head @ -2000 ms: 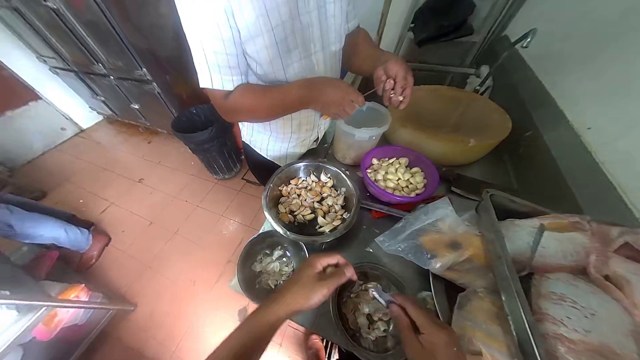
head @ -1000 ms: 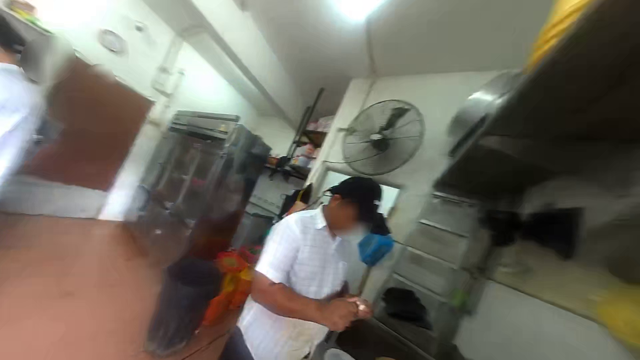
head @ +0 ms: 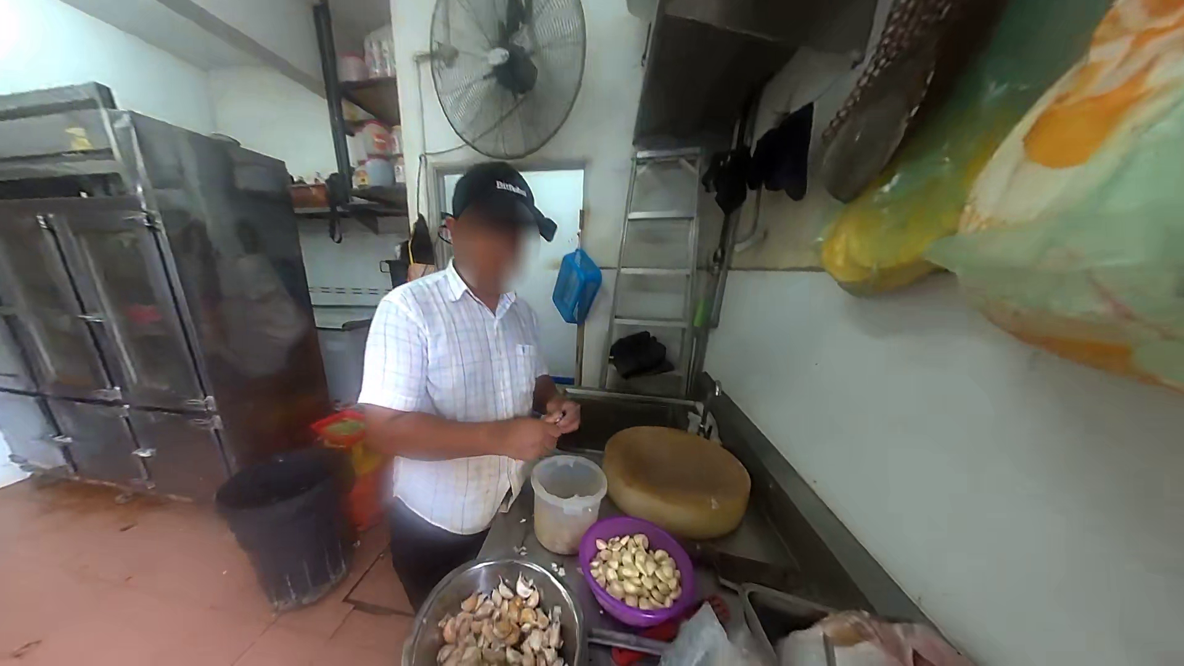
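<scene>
Neither my left hand nor my right hand is in the frame. At the bottom, a steel bowl (head: 433,618) holds unpeeled garlic cloves (head: 504,629). A purple plastic bowl (head: 592,592) of peeled garlic cloves (head: 638,571) stands to its right, on the metal counter. Behind them is a translucent plastic tub (head: 566,509), beside a thick round chopping block (head: 680,476). Across the counter a person (head: 458,370) in a checked shirt and black cap holds both hands together above the tub; what the fingers hold is too small to tell.
A clear plastic bag (head: 717,638) and a metal tray (head: 768,615) with meat lie at the lower right. Filled plastic bags (head: 1064,203) hang at the upper right. A black bin (head: 287,527) stands on the floor, near a steel cabinet (head: 222,296). A ladder (head: 652,268) leans behind.
The view has swung up from the bowls, and my hands, seen low in the oldest frame with a knife over a bowl of peelings, are out of sight. The person remains at the counter.
</scene>
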